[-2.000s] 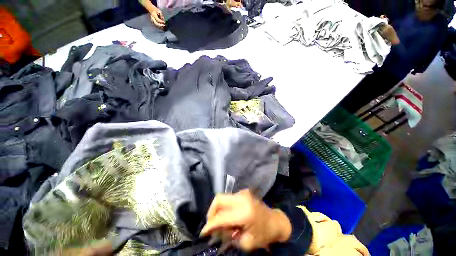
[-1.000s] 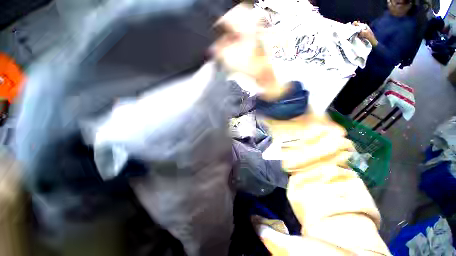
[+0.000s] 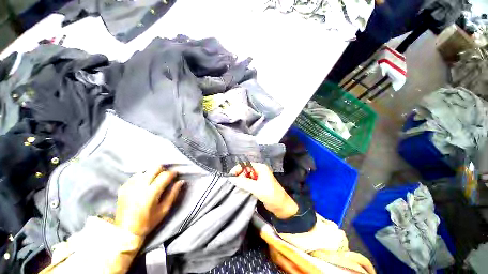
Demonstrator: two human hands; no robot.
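A grey denim jacket point(image 3: 124, 149) with pale seam stitching and metal buttons lies spread before me, over the table's near edge and my lap. My left hand point(image 3: 144, 200) rests on the cloth with its fingers bent; whether it pinches the cloth is unclear. My right hand point(image 3: 257, 182) is closed around small red-handled thread snips point(image 3: 249, 172) at the right end of a stitched seam. The blades are mostly hidden.
Dark denim garments point(image 3: 155, 80) are piled ahead and left on the white table point(image 3: 289, 64). Pale garments point(image 3: 342, 13) lie at its far side, near a person's dark clothing. A green basket point(image 3: 356, 115) and blue bin point(image 3: 326, 171) stand right. More blue bins point(image 3: 374, 219) hold pale cloth.
The jacket was lifted and blurred one second ago; now it lies flat with its plain grey side up and embroidery out of view. My right hand has come down, and the view has shifted.
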